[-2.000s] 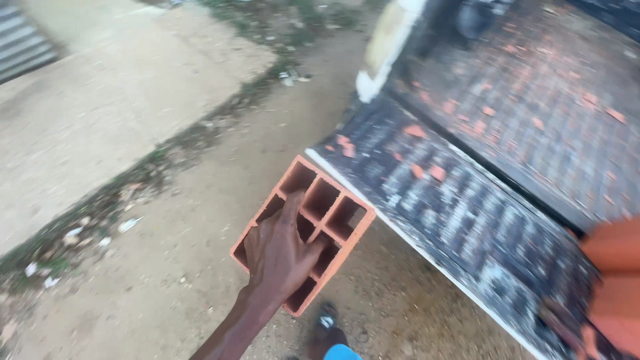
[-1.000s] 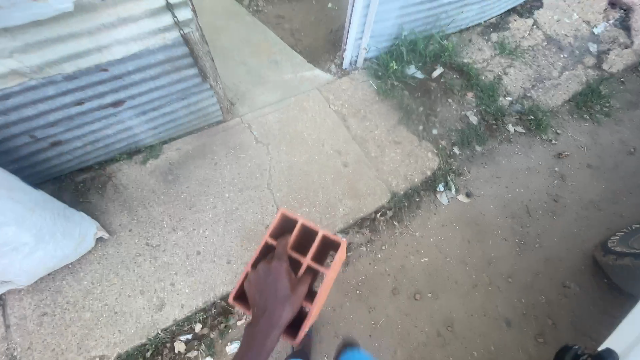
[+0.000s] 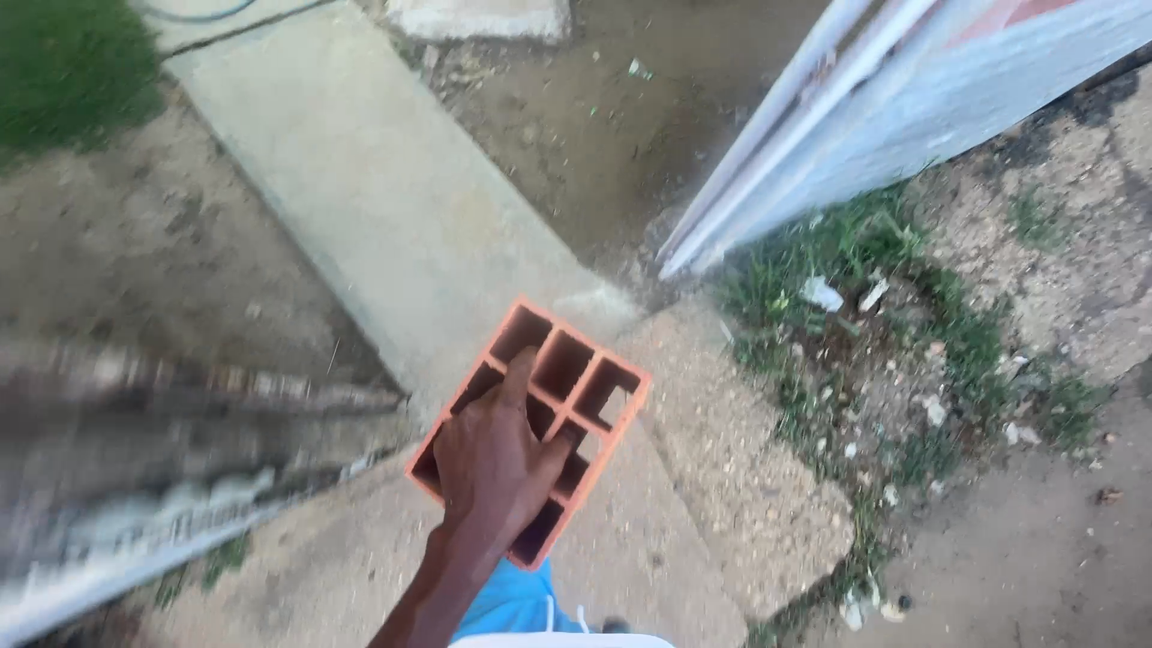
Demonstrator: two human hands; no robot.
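Note:
My left hand [image 3: 495,450] grips a red hollow clay brick [image 3: 565,405] from above, in the lower middle of the view. Its fingers reach into the open cells and the thumb lies over a cell on the right. Held in the air in front of my blue garment [image 3: 513,598], the brick has its cell openings facing up toward the camera. Below it runs a concrete path. My right hand is out of view.
The concrete slab path [image 3: 396,189] leads up and left between dirt patches. A pale metal sheet with upright poles [image 3: 774,135] stands at the upper right. At the left is a blurred corrugated sheet wall [image 3: 162,522]. Grass [image 3: 936,297] and litter edge the path on the right.
The tailgate and bricks seen two seconds ago have left the view, as I have moved to the concrete path. My left hand holds the brick throughout.

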